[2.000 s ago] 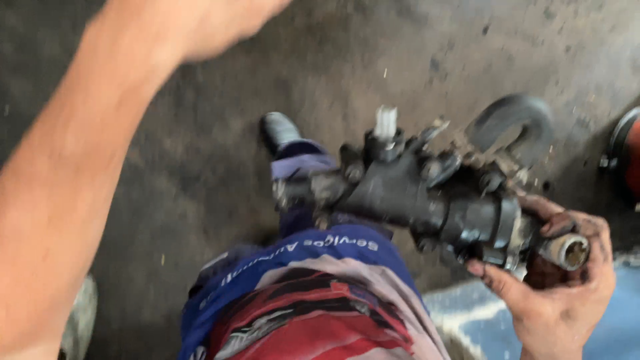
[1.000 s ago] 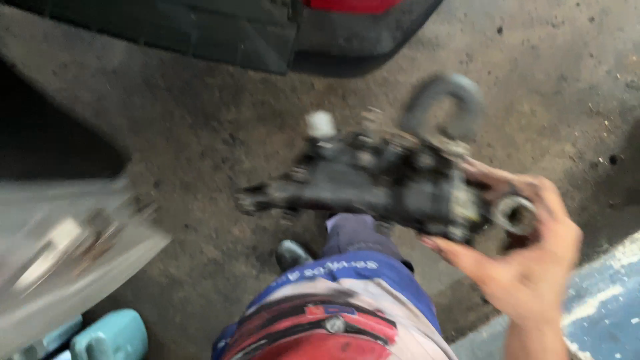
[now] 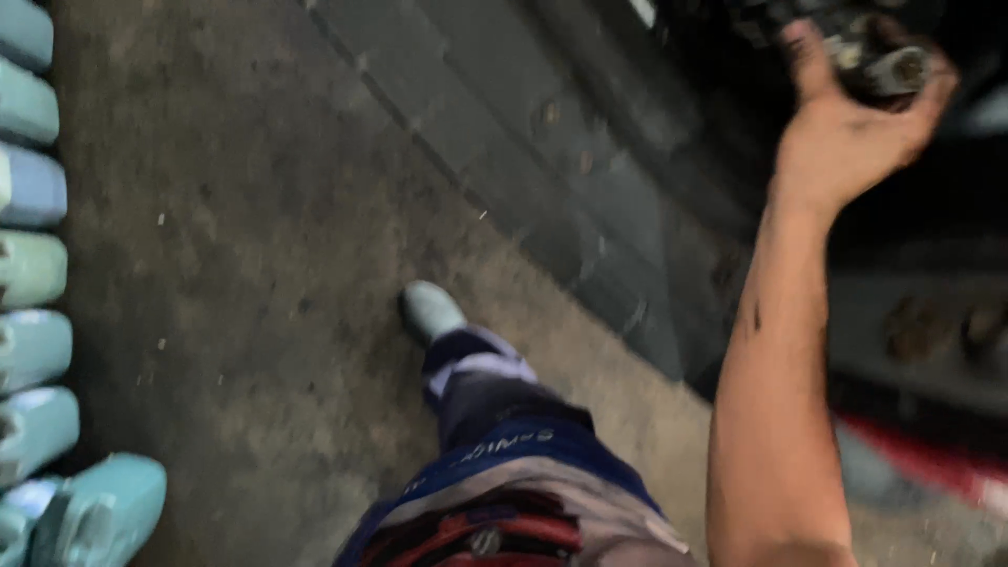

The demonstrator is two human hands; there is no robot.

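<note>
At the upper right, my right hand [image 3: 858, 118] is closed around one end of a dark metal mechanical assembly [image 3: 846, 55], with smudges on the fingers. A round, hollow metal end [image 3: 902, 71] shows between thumb and fingers. The rest of the assembly runs up into deep shadow and past the top edge, so its far end is hidden. My right forearm reaches up along the right side of the view. My left hand is out of the frame.
A dark plastic vehicle panel [image 3: 551, 157] slants across the upper middle, beside a dark recess on the right. Several teal plastic jugs [image 3: 110, 504] line the left edge on the stained floor [image 3: 236, 236]. A shoe [image 3: 431, 311] is on the floor. A red part [image 3: 921, 461] lies at lower right.
My right hand, still holding the assembly, has moved from over the floor to the dark recess by the vehicle. My left arm, visible two seconds ago, has left the frame. The view has swung strongly.
</note>
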